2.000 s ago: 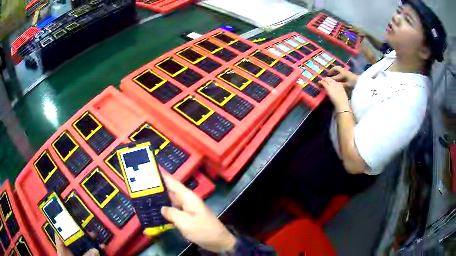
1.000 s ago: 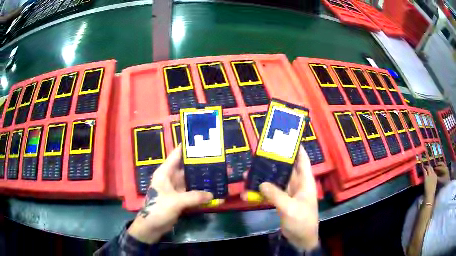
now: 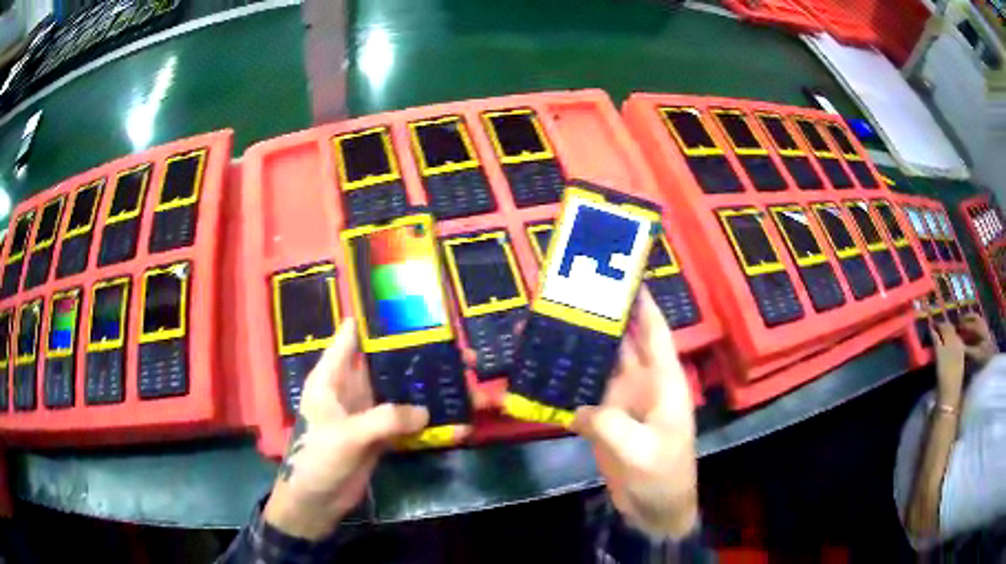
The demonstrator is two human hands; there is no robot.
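Note:
My left hand (image 3: 336,441) holds a black keypad phone (image 3: 406,320) with a yellow frame. Its screen is lit with red, green and blue coloured bands, and my thumb lies on the lower keypad. My right hand (image 3: 649,424) holds a second keypad phone (image 3: 585,303), tilted to the right, its screen white with dark blocks. My right thumb is at its lower edge. Both phones are above the middle foam tray (image 3: 289,209), which holds more phones with dark screens and has plain pockets at its upper left and upper right. The held phones hide part of its front row.
Phone-filled foam trays lie left (image 3: 226,275) and right (image 3: 772,347), the right one stacked. Behind is the green bench (image 3: 474,55) with a grey post (image 3: 327,61). At the far right a person's forearms (image 3: 946,408) reach to another tray. The bench's metal edge (image 3: 441,496) runs in front.
The left-hand phone's screen has changed from white with dark blocks to coloured bands. Both phones have shifted slightly left and up in the view. The dark blocks on the right-hand phone's screen have a different shape.

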